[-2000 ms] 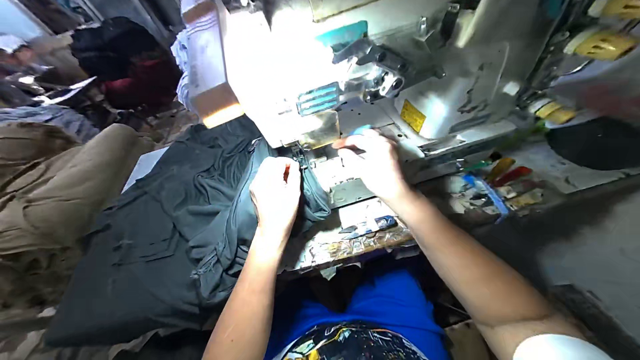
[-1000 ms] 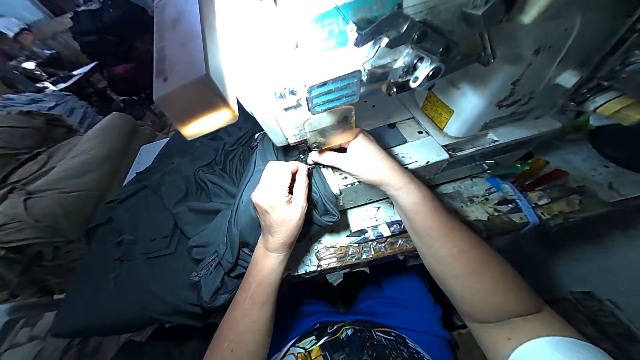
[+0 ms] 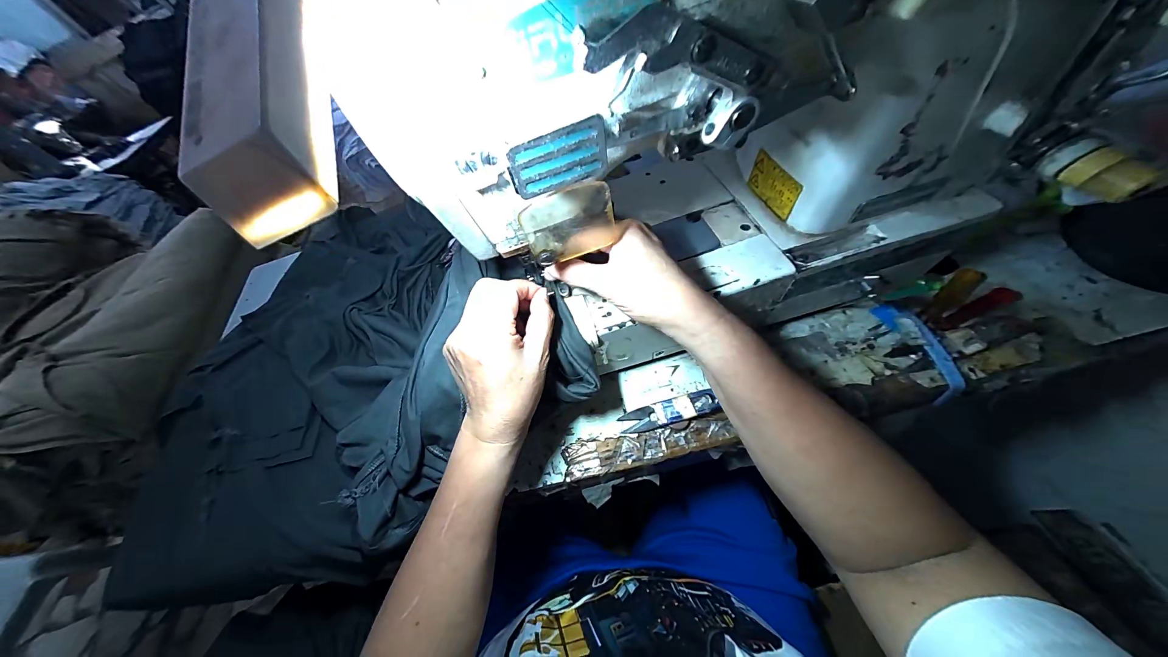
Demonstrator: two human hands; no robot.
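Note:
My left hand (image 3: 502,356) pinches the edge of a dark grey cloth garment (image 3: 365,347), just in front of the presser foot (image 3: 534,267) of an industrial sewing machine (image 3: 438,119). The garment spreads left over the table and hangs down in folds. My right hand (image 3: 639,278) is at the other side of the foot, thumb and forefinger together close to the needle area; whether cloth is between them cannot be told. A yellowed clear guard (image 3: 570,222) hangs over the foot. Thread snips (image 3: 671,411) lie at the table's front edge.
A box-shaped lamp or housing (image 3: 242,128) stands left of the machine head. Brown cloth (image 3: 82,319) is piled at the far left. Right of the bed lie a blue strap (image 3: 926,347), red-handled tool (image 3: 981,307) and scraps. A person (image 3: 36,87) is at the upper left.
Two seconds ago my right hand was a little farther from the foot, over the bed; it has come in beside my left hand. My left hand still holds the garment. The view has shifted closer to the machine.

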